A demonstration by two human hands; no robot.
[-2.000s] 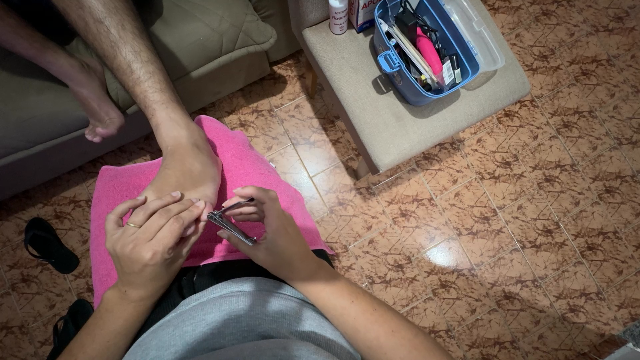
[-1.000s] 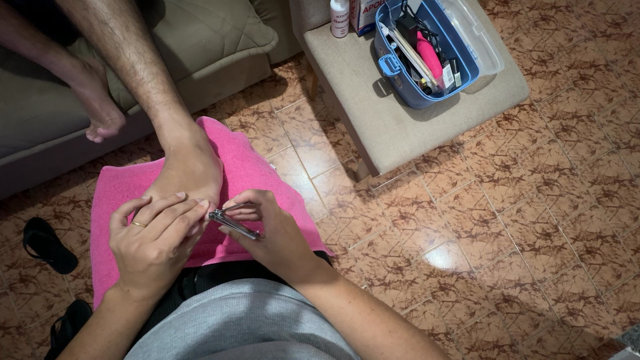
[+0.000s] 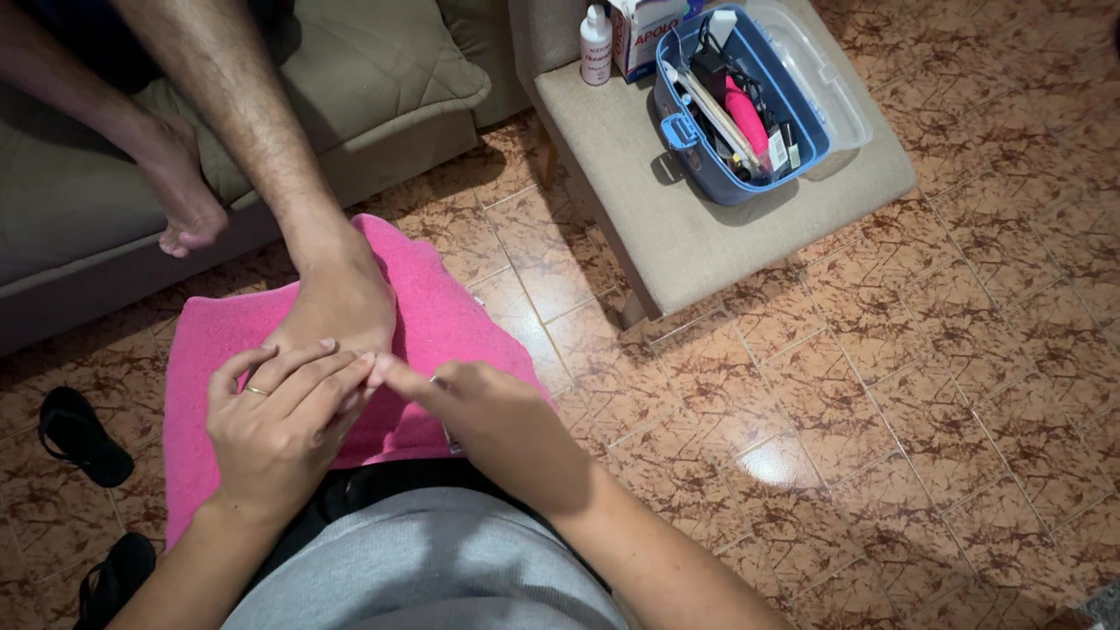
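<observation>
Another person's bare foot (image 3: 337, 302) rests on a pink towel (image 3: 437, 297) laid over my lap. My left hand (image 3: 284, 411), with a ring on one finger, lies over the front of that foot and grips its toes, which my fingers mostly hide. My right hand (image 3: 499, 420) is slightly blurred; its extended index finger touches the toe area beside my left fingertips. Under the curled fingers of my right hand a small part of the metal nail clipper (image 3: 452, 440) shows against the towel; the rest is hidden in the palm.
A beige chair (image 3: 665, 245) at the upper right holds a blue plastic box (image 3: 735, 188) of tools, a white bottle (image 3: 596, 52) and a carton (image 3: 632, 44). The person's other foot (image 3: 191, 206) hangs by the sofa (image 3: 385, 96). Black flip-flops (image 3: 83, 437) lie on the tiled floor at left.
Earlier the nail clipper was held out at the toe between my right fingers; now it is tucked into my right hand, and the index finger reaches to the toe. My left hand has stayed in place.
</observation>
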